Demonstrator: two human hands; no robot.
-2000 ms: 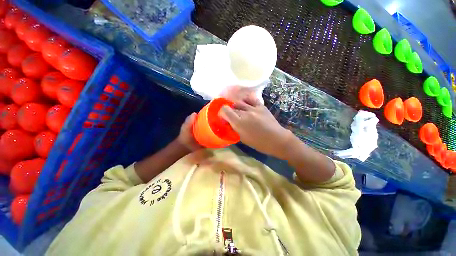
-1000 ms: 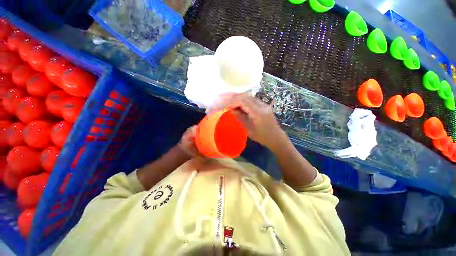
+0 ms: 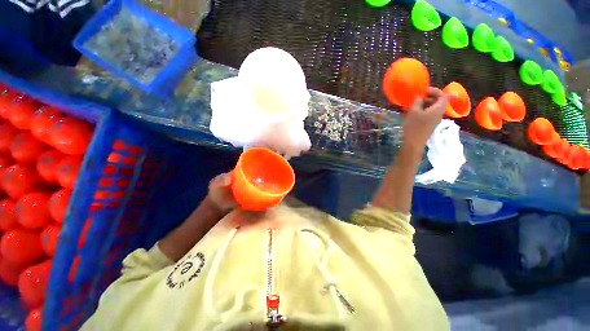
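My left hand (image 3: 221, 192) holds an orange shell (image 3: 264, 179) open side up, close to my chest. My right hand (image 3: 424, 116) is stretched out to the right over the conveyor's near edge, with its fingertips on a second orange shell (image 3: 405, 82), whose rounded side shows. The white cup (image 3: 273, 81) stands on the ledge by a crumpled white rag (image 3: 226, 113). Small silvery parts (image 3: 333, 123) lie scattered on the ledge, right of the cup.
The mesh conveyor (image 3: 310, 39) carries orange shells (image 3: 490, 114) and, farther off, green shells (image 3: 455, 32). A second white rag (image 3: 445, 153) lies on the ledge. The blue parts tray (image 3: 184, 55) is at upper left, the blue crate (image 3: 84, 194) of orange shells at left. Another person's clothing shows top left.
My right hand has moved away from the shell at my chest, out to the right, and now has another shell at its fingertips. The shell in my left hand now shows its opening upward.
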